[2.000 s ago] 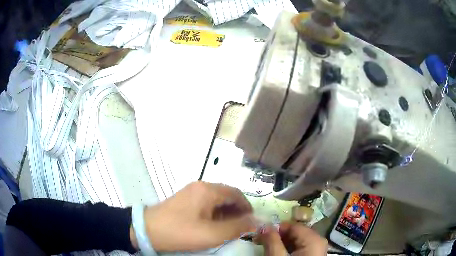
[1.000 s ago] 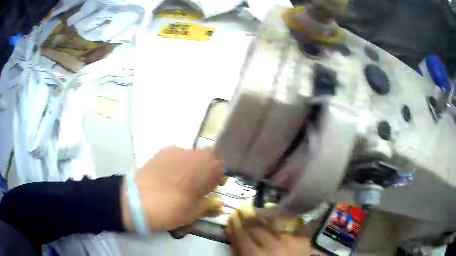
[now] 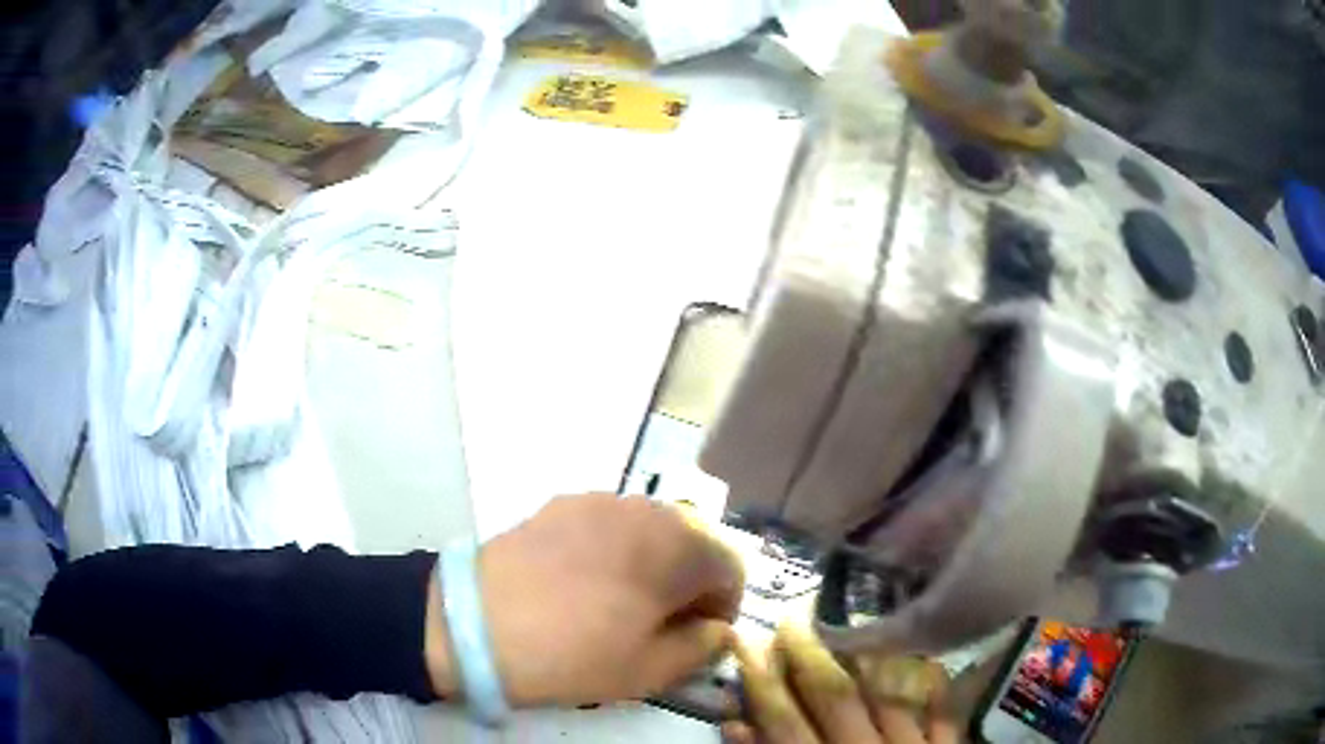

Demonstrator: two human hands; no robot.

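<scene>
The cream-grey sewing machine head (image 3: 857,334) stands over the silver needle plate (image 3: 671,451). My left hand (image 3: 603,596), with a pale band at the wrist, lies at the front of the plate, fingers bent and fingertips close to the needle area. My right hand (image 3: 836,698) is just right of it, cut off by the lower edge, fingertips under the machine head near the presser foot. The fingertips of both hands nearly meet. Glare and blur hide whether a fabric piece or thread is between them.
A heap of white strips (image 3: 196,349) lies at the left, with a brown scrap (image 3: 276,138) behind it. A yellow sticker (image 3: 608,103) is on the tabletop (image 3: 581,247). A smartphone (image 3: 1058,680) lies at the lower right. White cloth lies at the far edge.
My hands moved from in front of the machine up to the needle area, then slightly right in the picture. The view has shifted, and the strip heap has stayed in place.
</scene>
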